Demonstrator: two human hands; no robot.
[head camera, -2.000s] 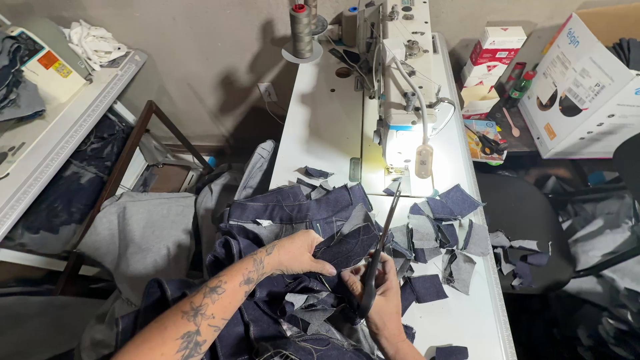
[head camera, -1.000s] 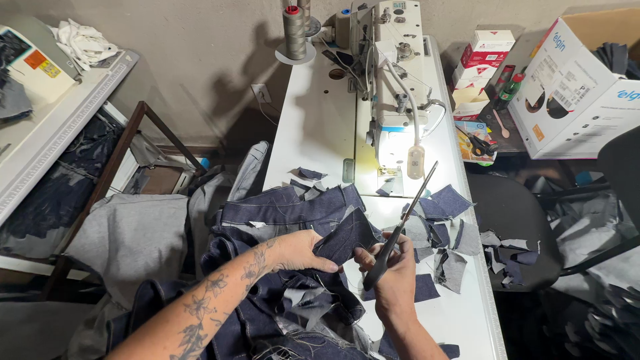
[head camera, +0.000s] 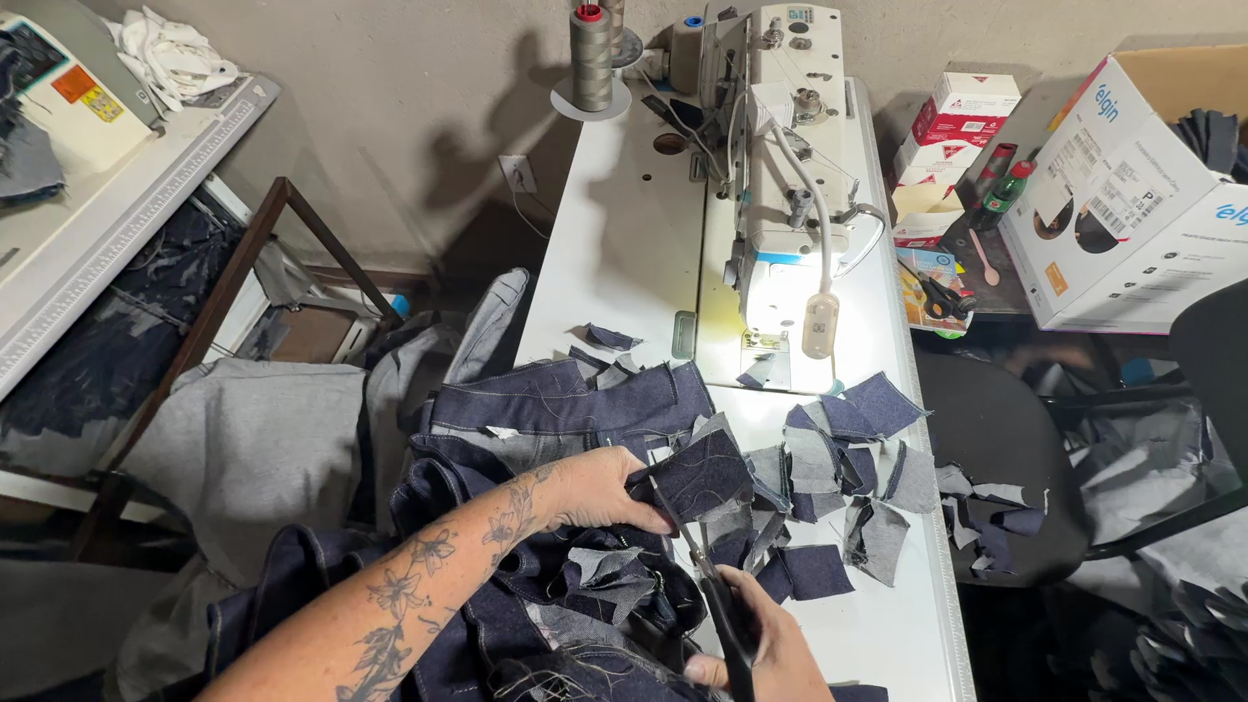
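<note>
My left hand (head camera: 609, 495) grips a dark blue denim piece (head camera: 700, 475) that has loose threads on it. In my right hand (head camera: 765, 639) are black-handled scissors (head camera: 717, 595), their blades pointing up and left against the near edge of that piece. Under my left forearm lies a heap of sewn dark denim garments (head camera: 526, 395), with tangled threads near the bottom edge. Cut denim pieces (head camera: 819, 458) are scattered on the white sewing table (head camera: 614, 244), right of my hands. Beyond them stands a sewing machine (head camera: 795, 195) with its lamp lit.
Thread cones (head camera: 591, 63) stand behind the machine. At right are small boxes (head camera: 955, 127), a bottle (head camera: 1004, 190), another pair of scissors (head camera: 944, 297), a large carton (head camera: 1111, 195) and a black chair (head camera: 1009, 458) holding scraps. Grey cloth (head camera: 253, 448) hangs at left by a brown frame (head camera: 210, 312).
The scissors have come down from pointing up and right, and their blades are now at the denim piece. My left hand still holds denim.
</note>
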